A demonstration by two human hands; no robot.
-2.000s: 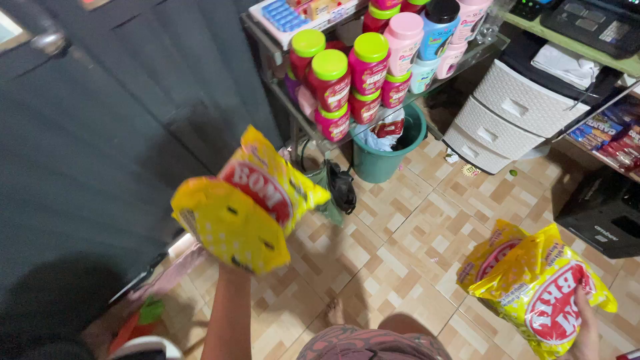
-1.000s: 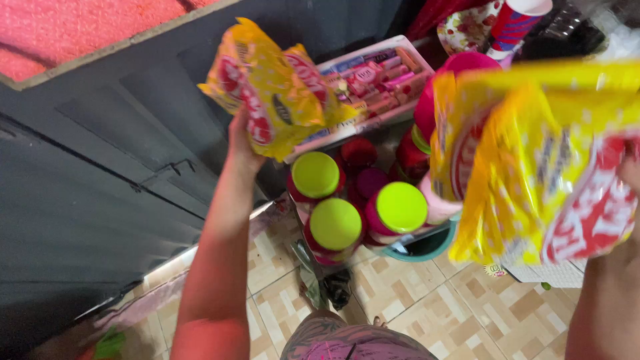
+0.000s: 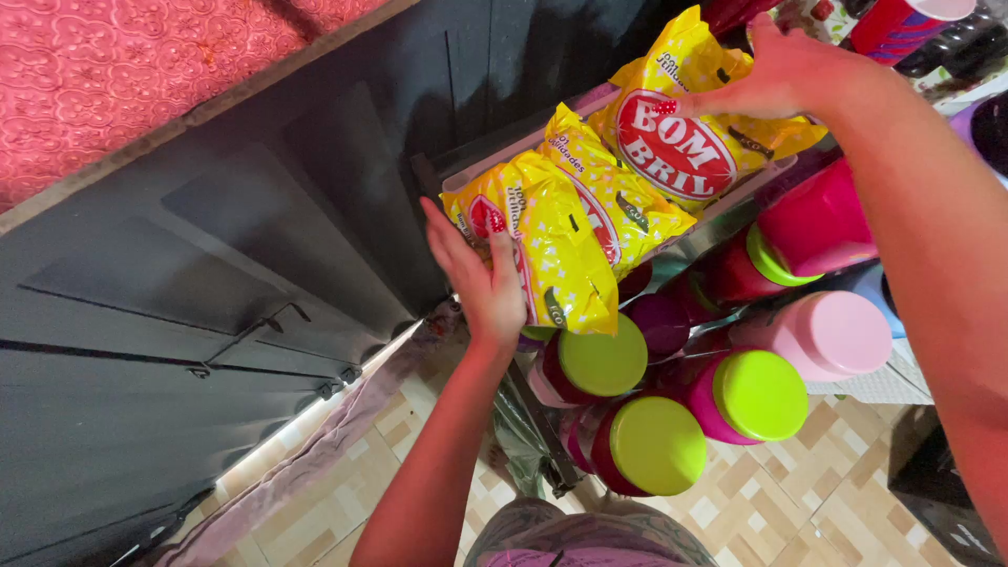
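Observation:
Several yellow Bom Bril steel wool packets lie side by side over a shallow white plastic tray [image 3: 756, 185] on top of the shelf unit. My left hand [image 3: 484, 272] grips the leftmost packet [image 3: 563, 260], with the thumb on its front and the fingers at its left side. The middle packet [image 3: 622, 209] leans against it. On the right packet [image 3: 669, 146] rests my right hand [image 3: 780, 79], its thumb over the printed oval and its fingers spread at the far edge. The packets hide most of the tray.
Jars with lime-green lids [image 3: 657, 445] and a pink-lidded bottle [image 3: 850, 335] stand on the shelf in front. A dark metal door [image 3: 260, 213] with a bolt is at the left. A red and blue cup [image 3: 902, 31] stands at the top right; a black box [image 3: 941, 488] is on the tiled floor.
Both hands have come together over the tray with the yellow packets. The right hand has moved inward from the right side. The tray's pink items, visible one second ago, are now covered.

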